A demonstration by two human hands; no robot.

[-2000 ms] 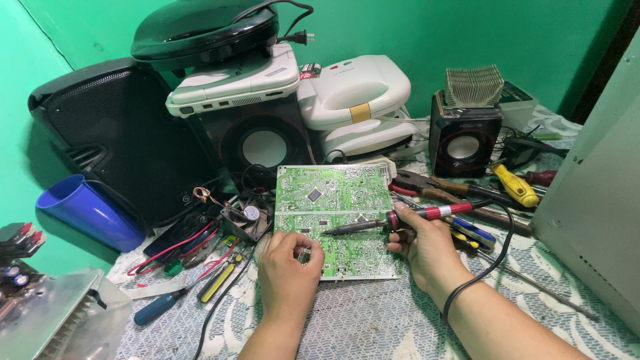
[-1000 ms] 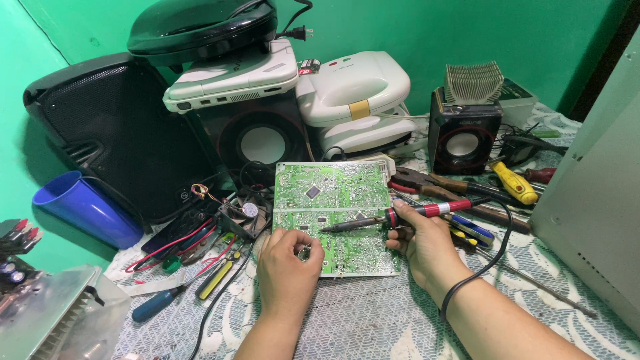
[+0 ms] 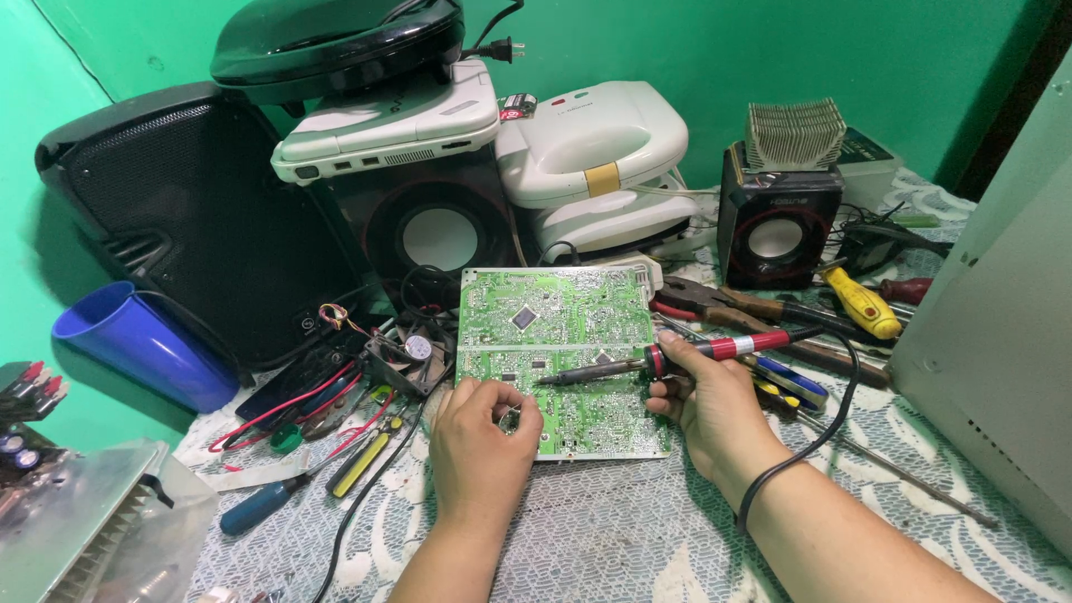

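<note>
A green printed circuit board (image 3: 569, 310) lies in the middle, dotted with chips and solder joints. My right hand (image 3: 708, 389) holds a red and black soldering iron (image 3: 712, 345) by its handle, and the tip points left over the board's middle near a small chip. The iron's black cord loops down across my right wrist. At the board's lower left edge rests my left hand (image 3: 486, 427), thumb and forefinger brought close together; whether something thin is between them cannot be told.
Left of the board are a small fan (image 3: 402, 360), red wires, a blue-handled screwdriver (image 3: 264, 505) and a blue cup (image 3: 142, 347). Pliers (image 3: 712, 306) and a yellow-handled screwdriver (image 3: 863, 306) lie right. Speakers (image 3: 775, 226) and a white appliance (image 3: 595, 151) stand behind; a metal casing (image 3: 997, 327) bounds the right.
</note>
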